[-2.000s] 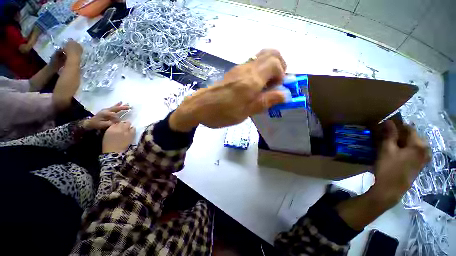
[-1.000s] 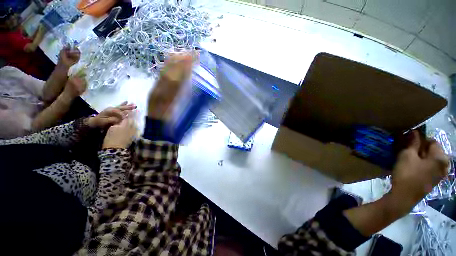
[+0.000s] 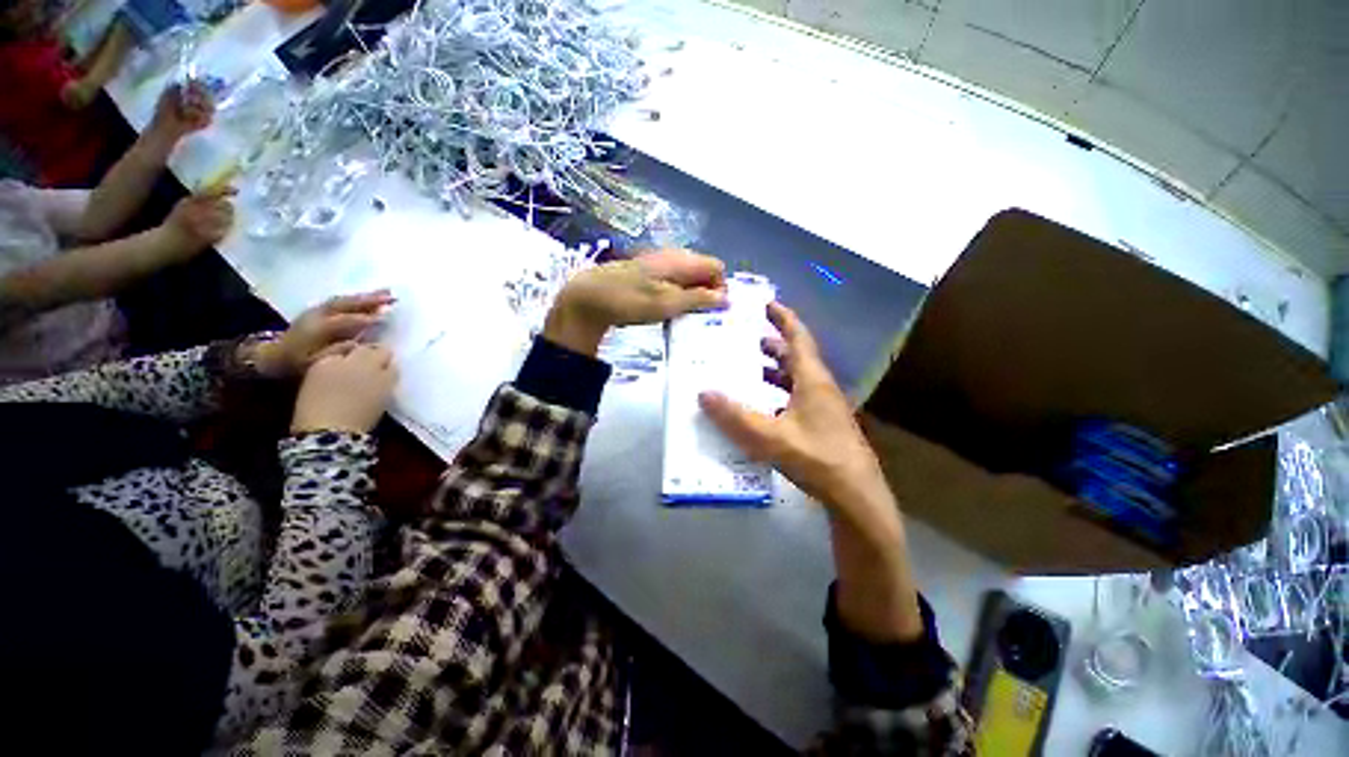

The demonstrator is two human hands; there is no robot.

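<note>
A white-faced stack of slim retail boxes (image 3: 716, 429) with a blue lower edge lies on the bench in front of me; how many boxes is hidden. My left hand (image 3: 644, 294) is at its far left end, fingers over the top edge. My right hand (image 3: 811, 417) holds its right side, thumb on the white face and fingers along the far right edge. The brown carton (image 3: 1095, 318) is open at the right, one flap standing up. Blue-edged boxes (image 3: 1127, 476) sit inside at its right end.
White cable heaps (image 3: 474, 104) lie at far left, with more cables (image 3: 1228, 621) at right. A yellow-and-black phone (image 3: 1015, 673) lies near the front edge, right of my right forearm. Neighbours' hands (image 3: 343, 362) are at left. A tiled wall runs behind.
My left hand has brought the boxes out of the carton and set them down on the bench. My right hand has left the carton's right side and come over to the boxes.
</note>
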